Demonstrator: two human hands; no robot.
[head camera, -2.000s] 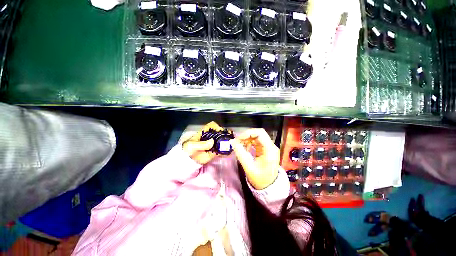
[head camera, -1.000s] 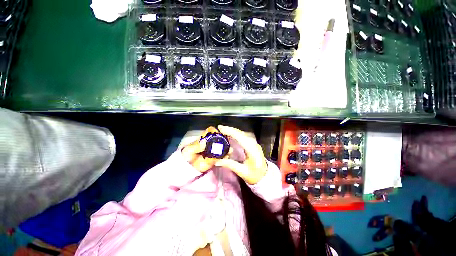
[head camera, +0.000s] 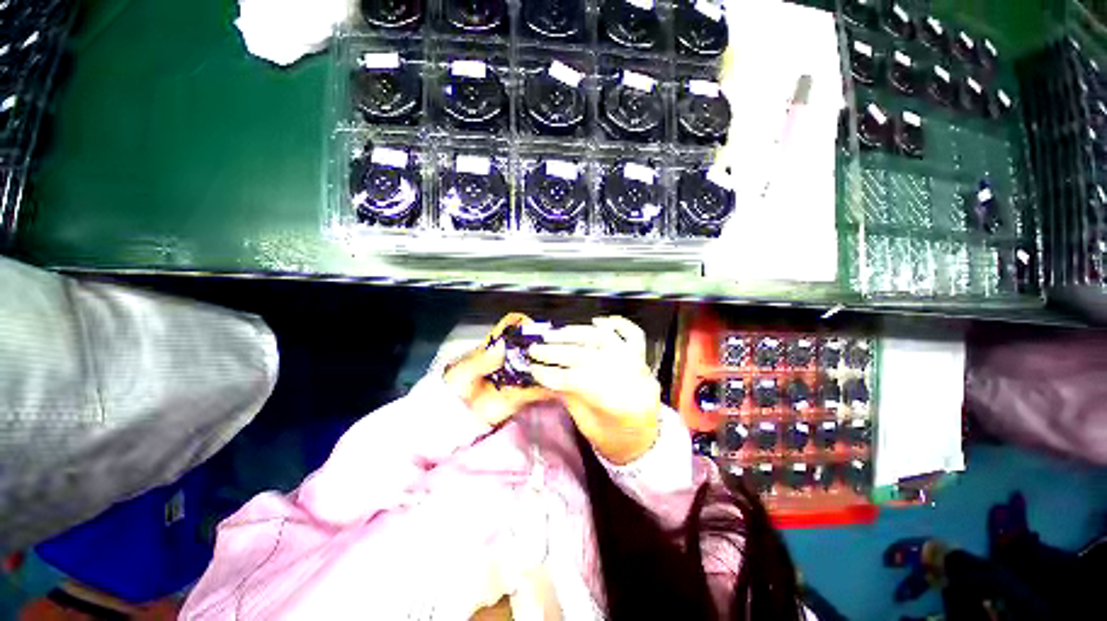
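Observation:
A small black round part is held above the lap, below the bench edge. My left hand grips it from the left side. My right hand is on it from the right, with fingers over its face and covering much of it. Whether the right fingers grip or only touch it is hard to tell. A clear blister tray on the bench ahead holds rows of similar black parts with small white labels.
A white paper sheet with a thin pen lies right of the tray. A part-filled tray stands further right. A crumpled white cloth lies left. A red crate with a filled tray is below the bench. Grey sleeve at left.
The black part has turned from its labelled face towards me, and my right fingers have closed in over it. The bench and trays sit slightly lower in view than one second ago.

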